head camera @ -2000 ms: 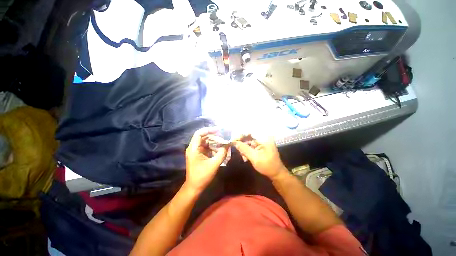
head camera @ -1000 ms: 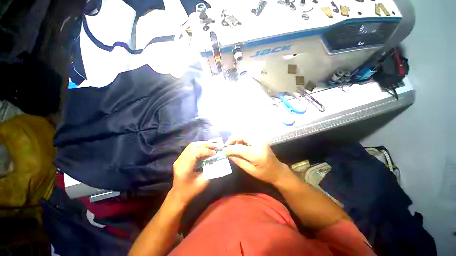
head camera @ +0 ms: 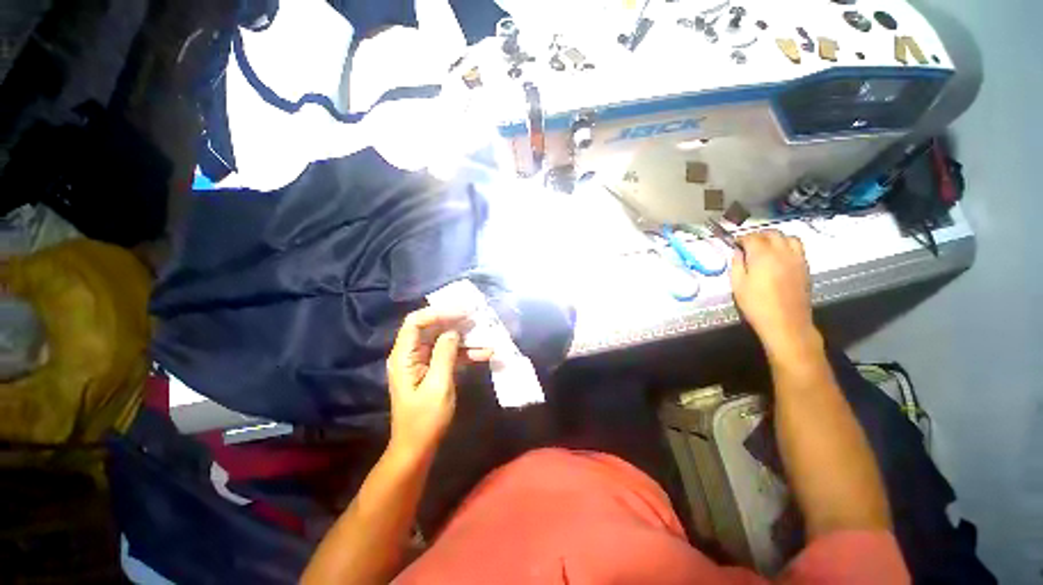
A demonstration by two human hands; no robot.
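My left hand point(head camera: 426, 371) holds a small white strip point(head camera: 515, 376) between thumb and fingers, above the front edge of the navy garment panel point(head camera: 309, 274). The strip slants down to the right, its upper part washed out by the lamp. My right hand point(head camera: 773, 280) is at the machine bed, its fingertips over the slim dark snips point(head camera: 723, 234), just right of the blue-handled scissors point(head camera: 693, 258). The fingers look curled around the end of the snips. The needle area is hidden by glare.
The white JACK machine head point(head camera: 663, 171) crosses the back, with small metal parts on top and brown squares point(head camera: 697, 173) on its side. White-and-navy pieces point(head camera: 389, 69) lie behind the panel. A yellow bag point(head camera: 86, 343) is at left. A beige bag point(head camera: 721, 446) is below the table at right.
My right hand has left the strip and moved right to the snips on the machine bed. My left hand still holds the white strip, which now shows longer and slanted.
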